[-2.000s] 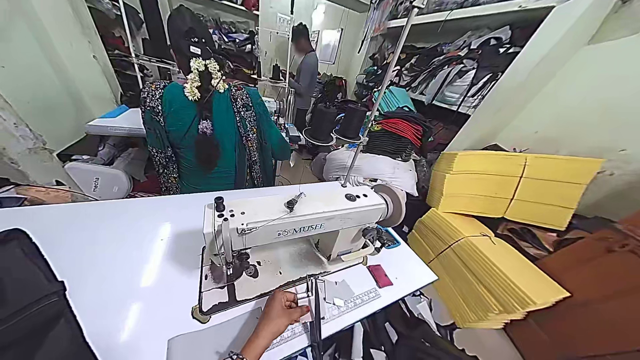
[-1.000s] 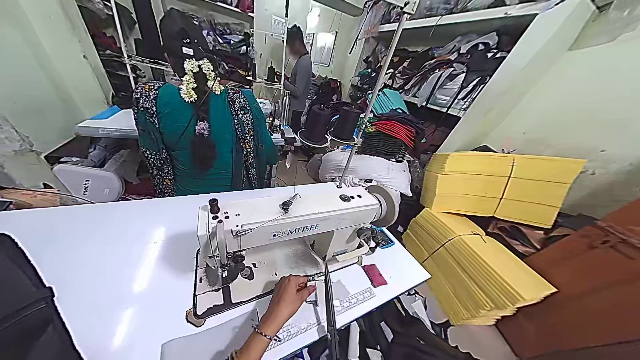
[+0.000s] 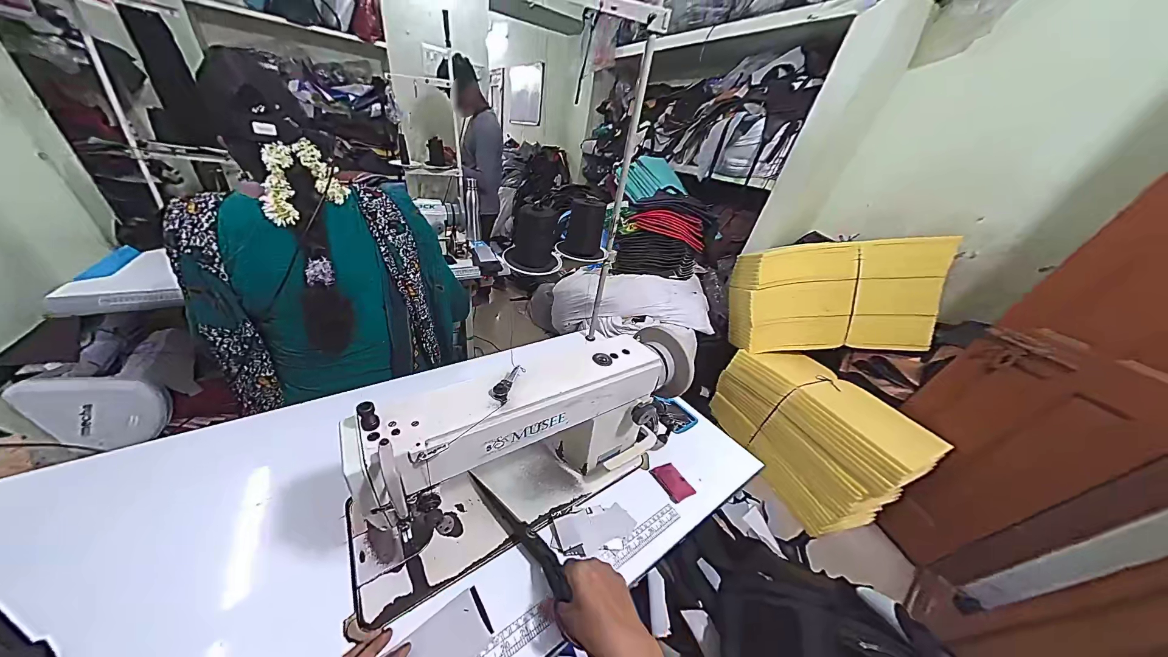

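Observation:
A white MUSEE sewing machine (image 3: 511, 411) stands on the white tabletop (image 3: 182, 511). My right hand (image 3: 598, 607), low in the view, holds dark scissors (image 3: 534, 543) by the handles; their blades point up and left over the machine bed. Only some fingers of my left hand (image 3: 376, 644) show at the bottom edge, beside a pale grey sheet (image 3: 447, 630); what they hold is cut off. A clear ruler (image 3: 643, 538) passes beneath the scissors and right hand. Pale scraps (image 3: 598, 526) lie against the ruler, and a dark red fabric piece (image 3: 672, 483) lies further right.
Two bundles of yellow sheets (image 3: 830, 438) are stacked right of the table, near a brown door (image 3: 1049, 438). A person in green (image 3: 283, 301) is beyond the table, with their back to me; another person (image 3: 481, 151) stands farther off. Black thread cones (image 3: 534, 237) stand behind the machine.
My left hand has moved down and left from beside the scissors to the bottom edge. My right hand has come into view on the scissors, which now slant left.

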